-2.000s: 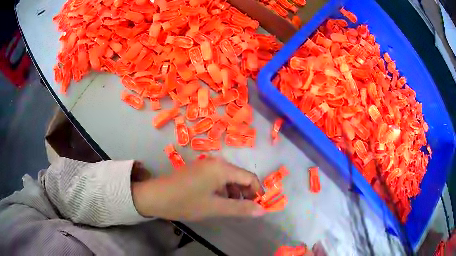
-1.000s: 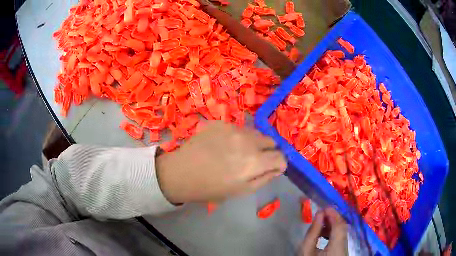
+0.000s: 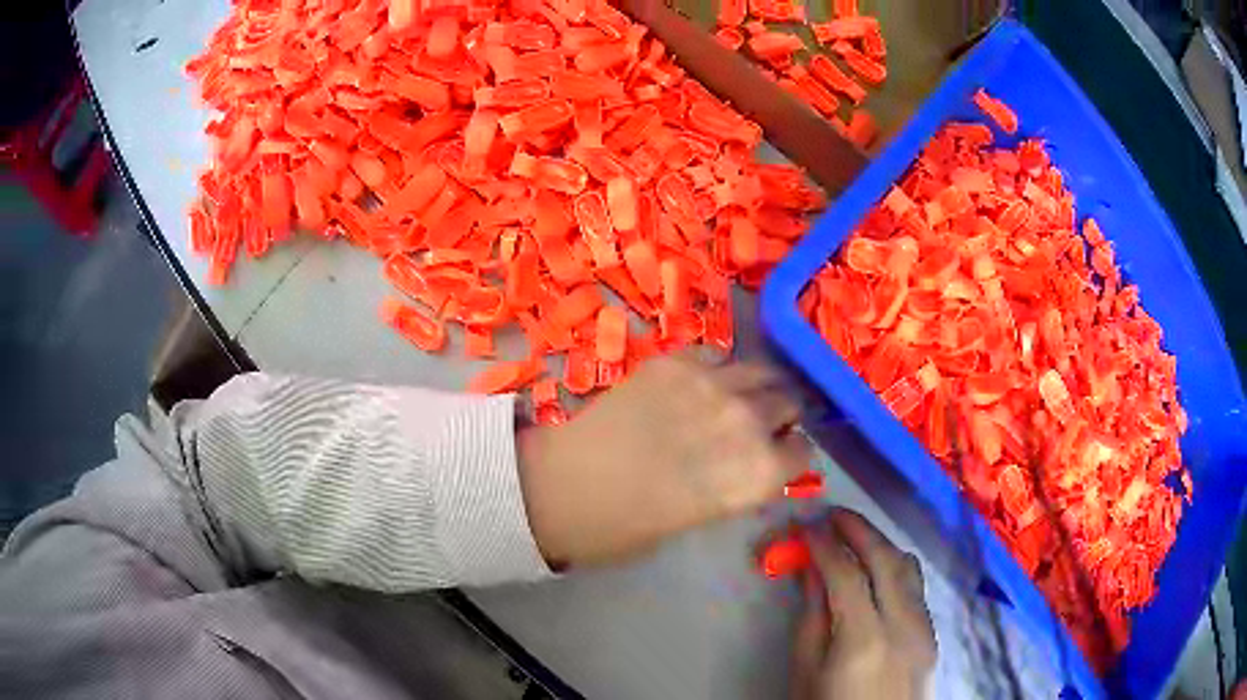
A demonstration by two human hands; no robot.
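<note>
A heap of orange plastic parts (image 3: 465, 164) lies on the pale table. My left hand (image 3: 656, 458) is palm down at the heap's near edge, beside the blue bin; its fingertips are close to an orange part (image 3: 804, 486), and whether it grips it is unclear. My right hand (image 3: 868, 602) is at the lower right, its fingertips at another orange part (image 3: 786, 555), which it seems to hold between thumb and finger. The blue bin (image 3: 896, 445) on the right is full of the same parts.
A brown cardboard tray (image 3: 766, 99) with some orange parts touches the blue bin at the back. The table's dark-trimmed edge (image 3: 164, 280) curves along the left. A brown box (image 3: 192, 362) is below that edge. A red stool (image 3: 62, 164) stands at far left. Dark strands cross the bin.
My left hand has moved from the loose parts up to the heap's near edge beside the bin. My right hand has come further into view. The whole view has shifted slightly.
</note>
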